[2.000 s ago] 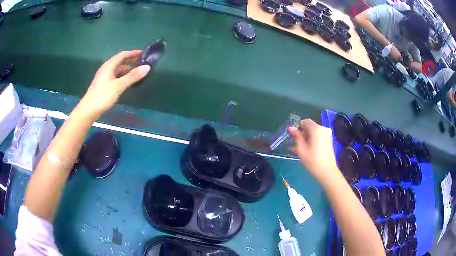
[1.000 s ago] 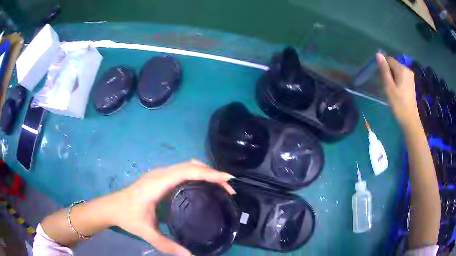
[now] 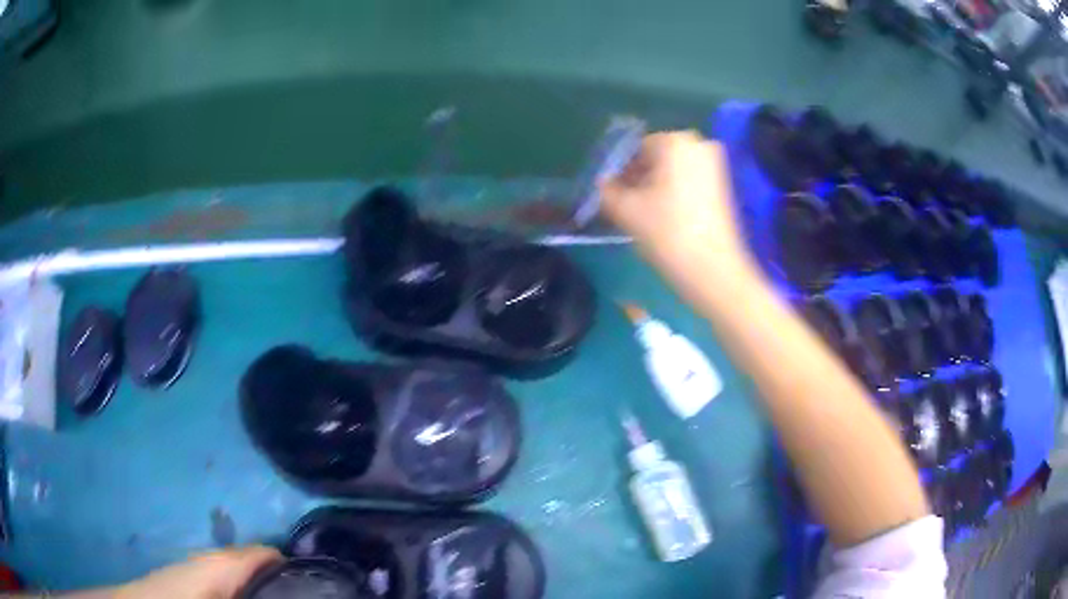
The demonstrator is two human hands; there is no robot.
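Note:
My right hand [image 3: 670, 193] is blurred and shut on a narrow clear plastic piece [image 3: 609, 167] above the white line. My left hand [image 3: 217, 573] is at the bottom edge, partly cut off, gripping a round black part [image 3: 307, 580] at the left end of the nearest twin-well housing [image 3: 480, 559]. Two more black housings lie behind it: the middle one [image 3: 451, 431] with clear film in its right well, and the far one [image 3: 529, 302]. A white bottle with an orange tip [image 3: 682, 372] and a translucent bottle [image 3: 670, 510] lie right of the housings.
A blue tray [image 3: 1031, 351] with rows of black oval covers stands at the right. Two dark oval covers [image 3: 162, 328] lie at the left beside a white carton [image 3: 42, 351]. A green surface [image 3: 293, 129] runs beyond the white line. Blurred items show at the top right.
The view has swung right, so the bench things appear further left and the blue tray shows more fully. The left hand and round black part are now mostly cut off. The right hand still holds the clear piece.

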